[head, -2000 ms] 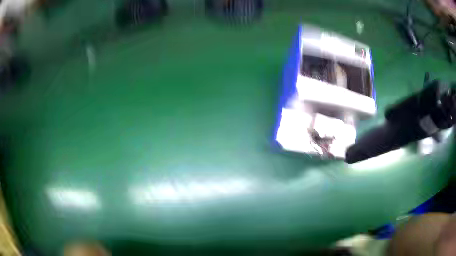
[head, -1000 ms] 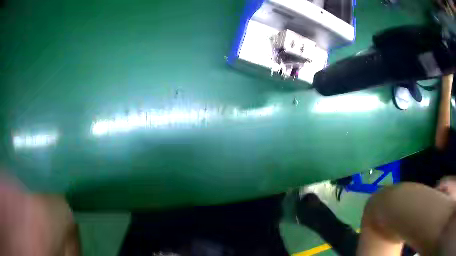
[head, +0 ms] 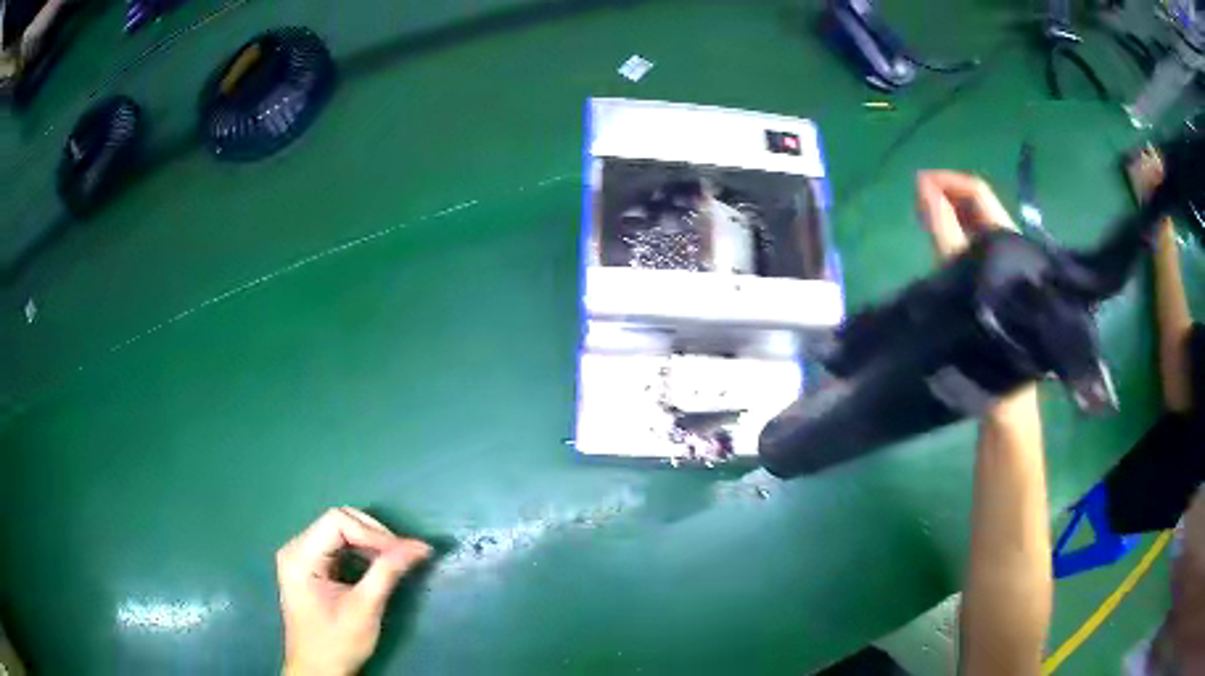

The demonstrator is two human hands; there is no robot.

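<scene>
The black electric screwdriver [head: 885, 376] slants across the right of the view, its front end by the feeder's lower right corner. The white and blue screw feeder [head: 714, 301] shows screws behind its dark window and tiny specks on its front. My left hand [head: 341, 581] is low at the left, thumb and finger pinched near the tabletop; no object shows between them. Small specks [head: 489, 539] lie on the table just right of its fingertips. My right hand [head: 967, 209] is beyond the screwdriver, which hides its palm; some curled fingers show, and its grip cannot be made out.
Two round black ribbed parts [head: 268, 93] lie at the far left. A dark part [head: 866, 46] lies at the far side of the green table [head: 304, 383]. Another person's arm [head: 1171, 310] is at the right edge. A blue frame [head: 1094, 535] stands at the lower right.
The view has shifted; the whole feeder and the ribbed parts show again. My left hand has come in over the table from the lower left. My right arm now reaches forward behind the screwdriver.
</scene>
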